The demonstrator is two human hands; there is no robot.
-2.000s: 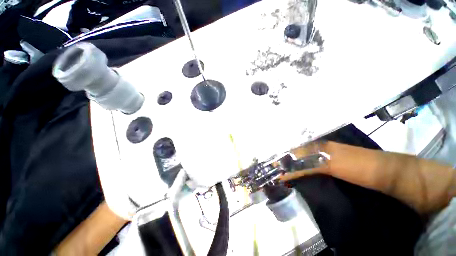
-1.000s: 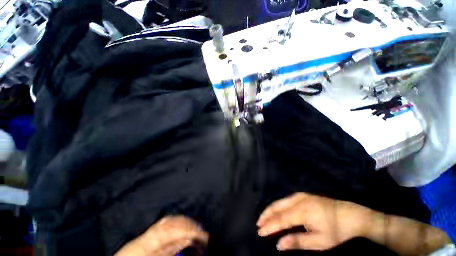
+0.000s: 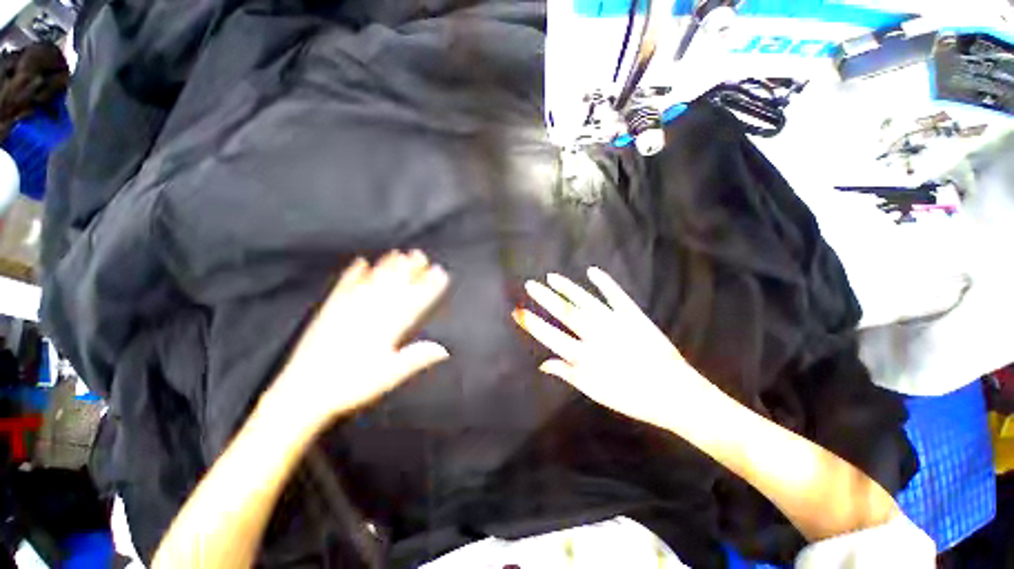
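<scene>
A large black garment [image 3: 278, 222] covers the table in wide soft folds and hangs down toward my lap. My left hand [image 3: 384, 328] lies flat on it left of the middle, fingers apart and pointing up. My right hand [image 3: 595, 345] lies flat on it just right of the middle, fingers spread. Neither hand grips anything. The sewing machine head [image 3: 756, 39], white with blue, is at the top right. Its presser foot and needle area [image 3: 606, 122] is beyond my hands, over the garment's upper part. The exact needle contact is too blurred to tell.
Black snips [image 3: 762, 102] lie under the machine arm. Dark small tools [image 3: 906, 200] with a pink bit lie on the white bed at the right. A blue crate [image 3: 954, 461] stands at the lower right. White cloth [image 3: 562, 547] shows at the bottom edge.
Both hands have moved forward over the garment toward the machine and spread on it. The view has tilted down, so the machine head is higher in the picture and cut off.
</scene>
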